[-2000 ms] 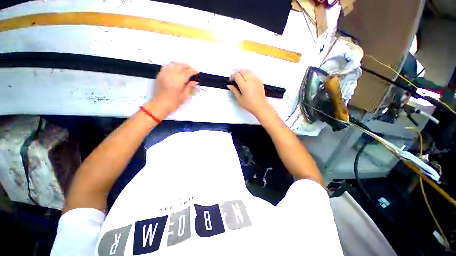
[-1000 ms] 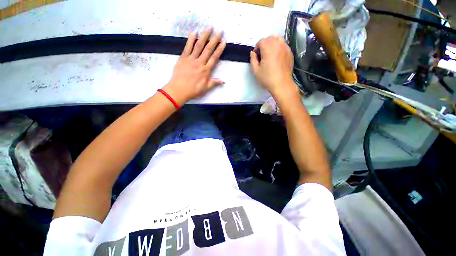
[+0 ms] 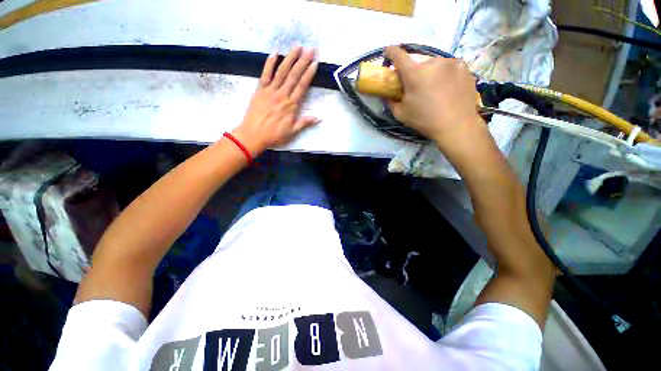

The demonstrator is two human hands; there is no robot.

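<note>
A long black fabric strip [image 3: 167, 59] lies flat along the white-covered table, running off the left edge. My left hand [image 3: 284, 98] lies on the strip with fingers spread, the fingertips pressing it down. My right hand [image 3: 438, 90] is closed around the wooden handle of the iron [image 3: 378, 80]. The iron's tip points left and sits at the strip's right part, covering its right end. Whether the iron presses on the strip or hovers just above it, I cannot tell.
A yellow-orange flat template [image 3: 377, 6] lies at the far side of the table. Crumpled pale cloth [image 3: 511, 43] is at the table's right end. A yellow hose [image 3: 594, 109] and a dark cable [image 3: 536, 181] trail right. A pale covered box [image 3: 51, 210] stands below left.
My right hand has left the strip and taken the iron, which has moved left from the crumpled cloth onto the strip's right end. My left hand has stayed flat on the strip.
</note>
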